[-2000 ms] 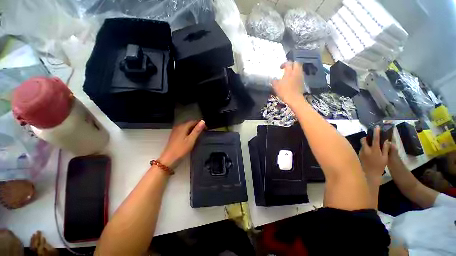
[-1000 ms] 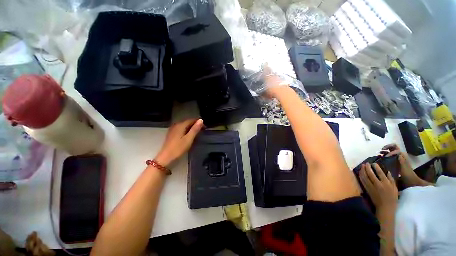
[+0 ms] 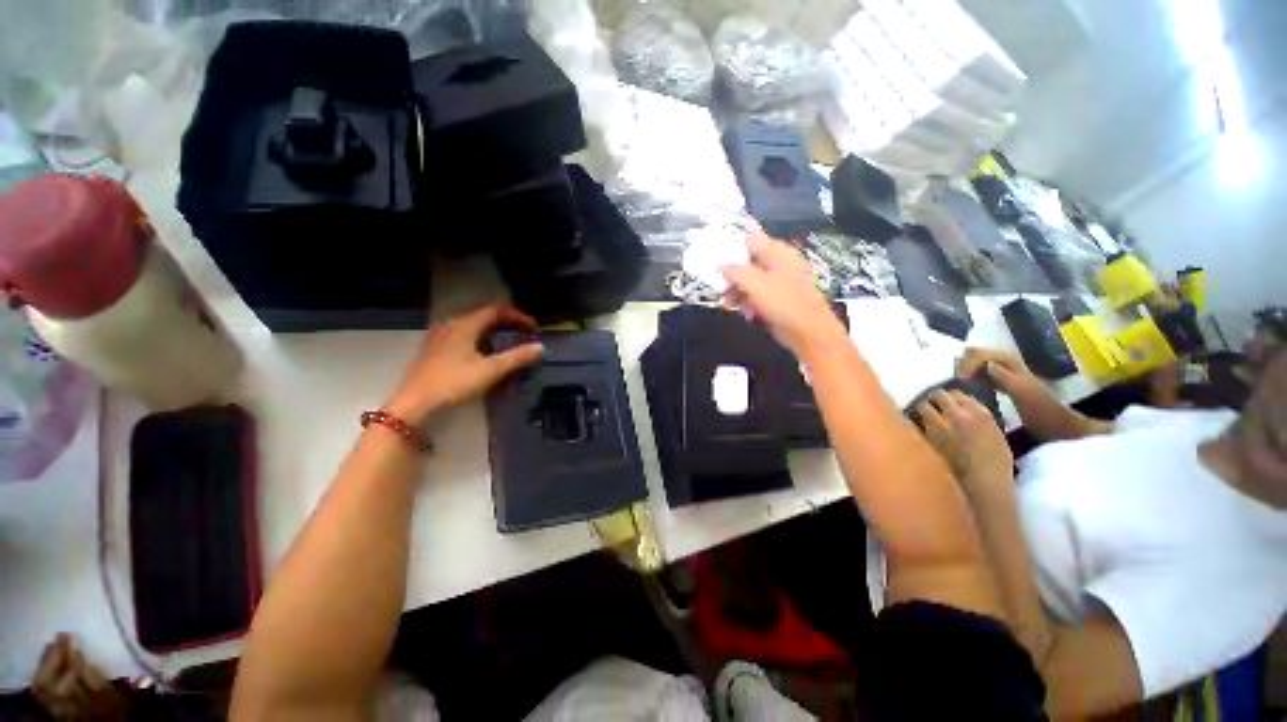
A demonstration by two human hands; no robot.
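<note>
My right hand [image 3: 779, 292] holds a small white case [image 3: 716, 257] above the bench, behind the insert trays. My left hand [image 3: 459, 364] is at the upper left corner of a black insert tray [image 3: 599, 463], thumb and fingers around a small dark piece [image 3: 508, 339]; whether it is part of the tray I cannot tell. This tray's cut-out holds no white case. To its right, another black insert [image 3: 706, 459] on a stack has a white case [image 3: 730, 389] seated in it.
Stacked black inserts [image 3: 304, 254] and black boxes [image 3: 501, 120] stand behind my left hand. A flask [image 3: 134, 339] and phone [image 3: 195, 529] are at left. White pieces [image 3: 656, 155], cables [image 3: 854, 265] and white trays [image 3: 917, 85] lie beyond. A co-worker's hands [image 3: 967, 423] handle a black item at right.
My right hand has come back from the bagged white pieces with a white case. My left fingers have curled around a dark piece. The view has shifted, showing more on the right.
</note>
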